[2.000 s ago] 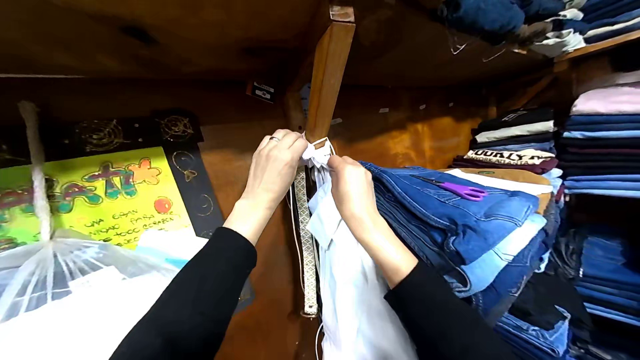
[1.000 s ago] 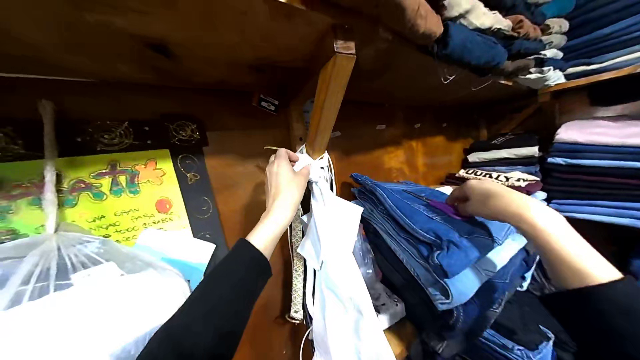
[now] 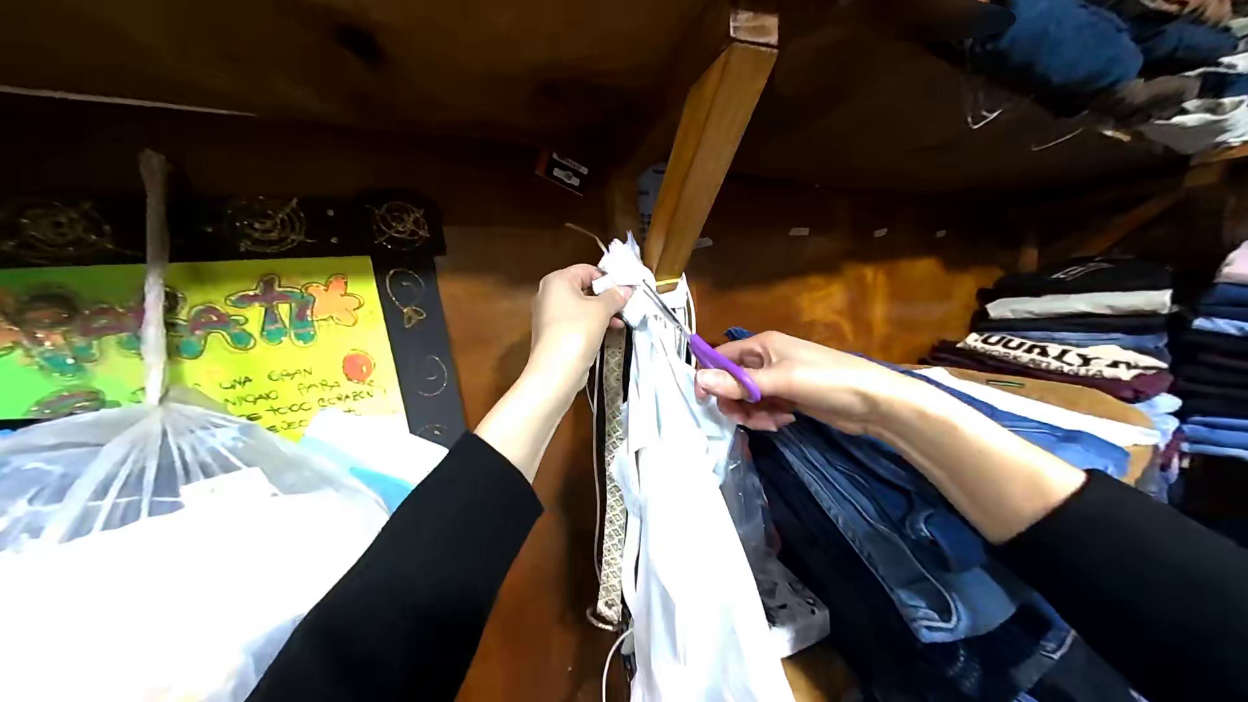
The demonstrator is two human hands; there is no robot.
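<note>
A bundle of white plastic bags [image 3: 682, 526] hangs at the foot of a slanted wooden brace [image 3: 712, 146]. My left hand [image 3: 573, 327] pinches the gathered top of the bundle. From the right, my right hand [image 3: 770, 375] holds purple-handled scissors [image 3: 723, 365], their blades pointing up and left against the white material near my left fingertips. Whether the blades are apart cannot be made out. A patterned belt [image 3: 612, 487] hangs just left of the bundle.
Folded jeans [image 3: 907, 546] lie at the lower right, with stacked dark garments [image 3: 1082, 292] behind them. A tied clear plastic bag [image 3: 195, 458] hangs at the left before a yellow and green poster [image 3: 292, 361]. Above runs a wooden shelf [image 3: 390, 78].
My right hand left the bundle, reached to the jeans where the purple scissors lay, and is back at the bundle with them. My left hand has stayed at the top of the bundle.
</note>
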